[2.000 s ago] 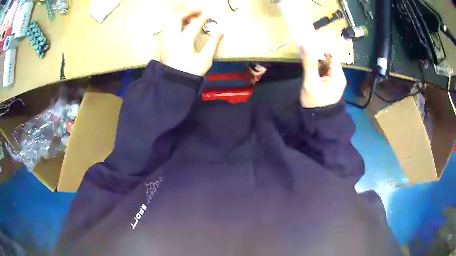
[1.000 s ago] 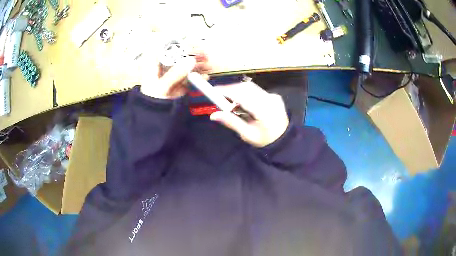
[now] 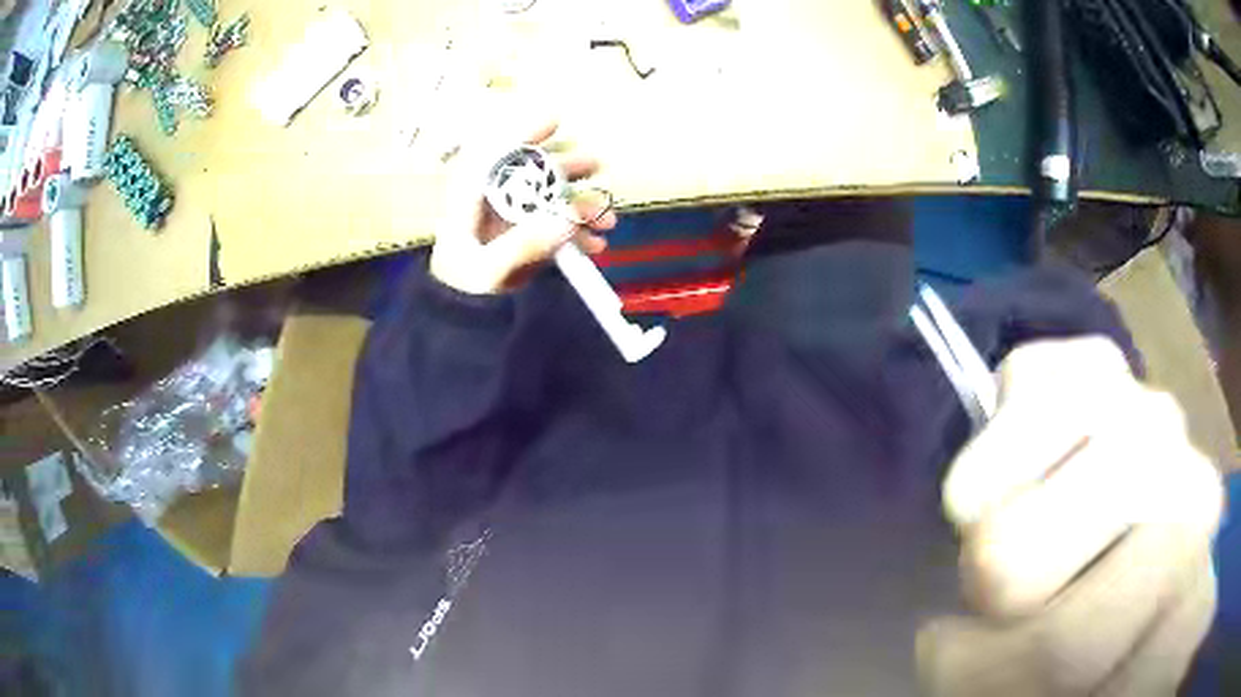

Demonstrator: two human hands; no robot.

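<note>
My left hand (image 3: 497,238) holds a white device housing (image 3: 596,302) by its round head, over the bench's front edge. The head is an open ring with a patterned inside, and the slim handle points down and to the right. Thin leads stick out beside the head. My right hand (image 3: 1089,531) is large and close to the camera at the lower right, closed on silver tweezers (image 3: 955,351). The tweezers' tips point up and to the left, apart from the housing.
On the bench (image 3: 762,136) lie a white cover (image 3: 310,68), a small round part (image 3: 357,94), a short black cable (image 3: 623,57) and a screwdriver (image 3: 911,30). A green circuit board panel (image 3: 138,181) and white housings lie left. Open cardboard boxes (image 3: 293,443) stand below.
My right hand has moved from the housing toward the camera at lower right, now with tweezers showing. My left hand keeps the housing, whose head and handle now show clearly.
</note>
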